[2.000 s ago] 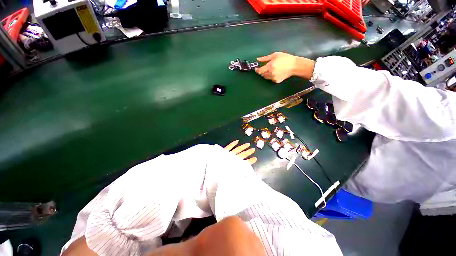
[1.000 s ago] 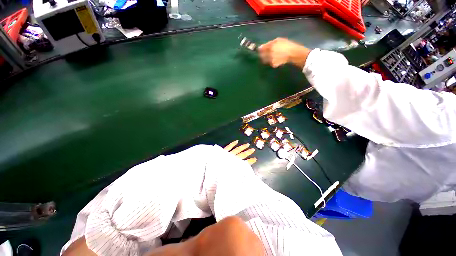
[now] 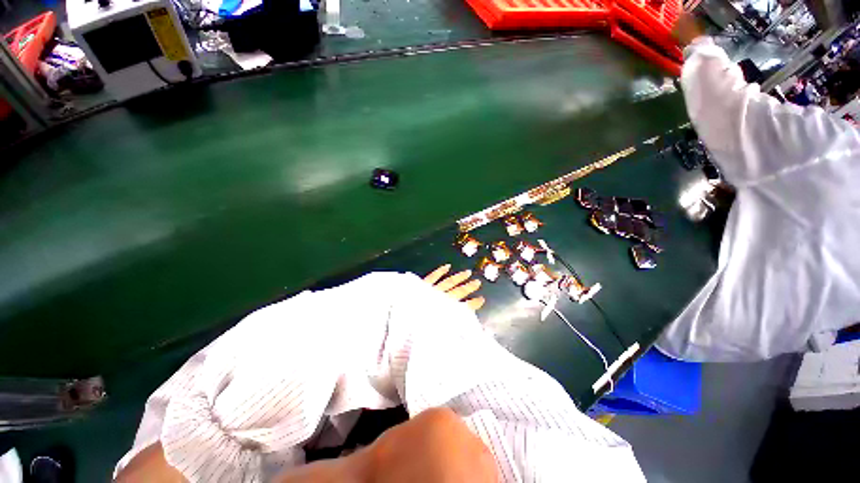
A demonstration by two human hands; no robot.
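One hand, apparently my left hand (image 3: 458,285), shows only its spread fingers past my striped sleeve. They lie flat and empty on the bench, beside several small copper-orange and white flex modules (image 3: 500,252). Blurred skin, possibly my right hand (image 3: 424,453), fills the bottom edge very close to the camera; its fingers are not visible. A white cable (image 3: 585,338) with a round head lies among the modules. A single small black unit (image 3: 385,178) lies on the green belt ahead.
Black housings (image 3: 624,219) lie in a group at right. A tan-brown strip (image 3: 528,196) runs along the belt edge. A person in a white coat (image 3: 783,179) stands at right, one hand by red-orange trays (image 3: 556,13). A blue bin (image 3: 665,382) is below.
The black unit has shifted left. The neighbour's hand has left the belt with the small metallic part and moved back right to the trays. My visible fingers have not moved.
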